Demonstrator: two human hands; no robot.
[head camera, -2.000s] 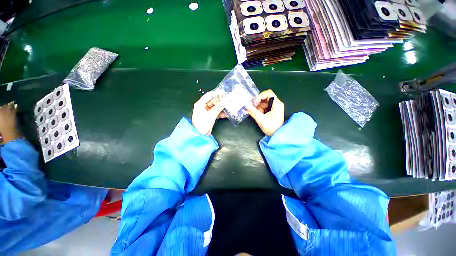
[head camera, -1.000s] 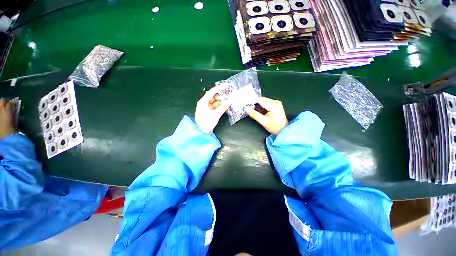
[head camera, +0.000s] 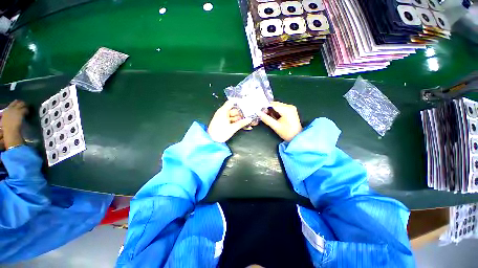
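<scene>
A clear zip bag with a white label (head camera: 253, 96) is held up in front of me, over the dark-green bench. My left hand (head camera: 226, 122) grips its lower left edge, with the fingers curled behind it. My right hand (head camera: 283, 121) grips its lower right edge between thumb and fingers. A small dark thing shows at my right fingers; I cannot tell its full shape. The bag's contents are not clear to see.
A second clear parts bag (head camera: 372, 106) lies at right. A plump filled bag (head camera: 100, 69) and a white panel (head camera: 63, 125) lie at left. Stacked panels (head camera: 293, 46) stand at the back, upright panels (head camera: 449, 146) at far right. Another person's hand (head camera: 13, 124) is at the left edge.
My left hand has shifted lower on the bag and its fingers have curled behind it. The bag's left side is more crumpled. The neighbour's hand has also moved.
</scene>
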